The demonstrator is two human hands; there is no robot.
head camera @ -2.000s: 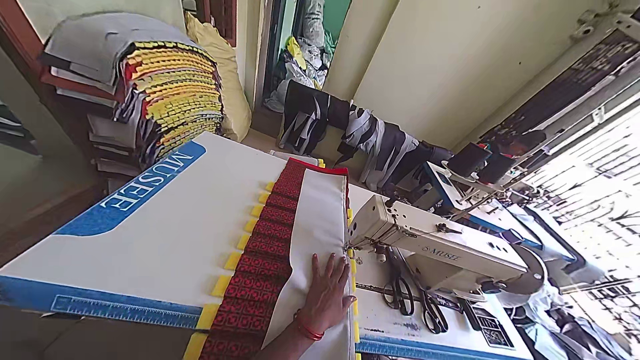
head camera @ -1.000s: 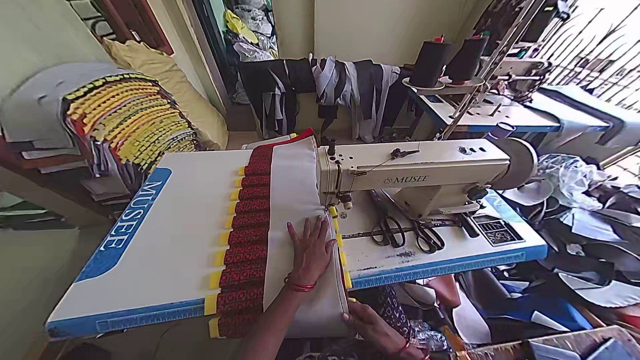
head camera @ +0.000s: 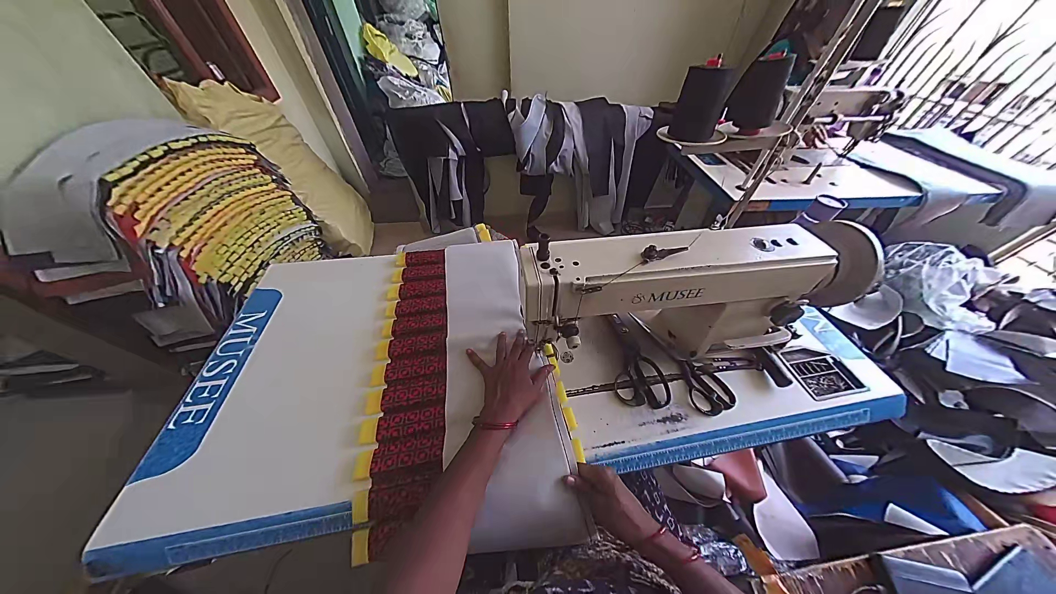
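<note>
A long grey fabric panel (head camera: 487, 289) lies on the sewing table, with a pleated red-and-black patterned band (head camera: 408, 396) and yellow tabs along its left side. Yellow pieces also show along its right edge, which runs under the needle area of an industrial sewing machine (head camera: 685, 276). My left hand (head camera: 511, 379) rests flat on the panel with fingers spread, just in front of the needle. Near the table's front edge, my right hand (head camera: 606, 499) pinches the panel's right edge. Two pairs of black-handled scissors (head camera: 642, 379) (head camera: 709, 392) lie under the machine arm.
Stacked fabric pieces (head camera: 214, 206) stand at left beside a yellowish sack (head camera: 280, 148). Cloth strips (head camera: 561, 148) hang behind the table. Black thread cones (head camera: 701, 103) stand behind the machine, near a second sewing table (head camera: 808, 177). Scraps (head camera: 982, 445) are heaped at right.
The view has swung round since the oldest frame. My right hand, out of view there, is now at the panel's right edge. My left hand stays on the panel.
</note>
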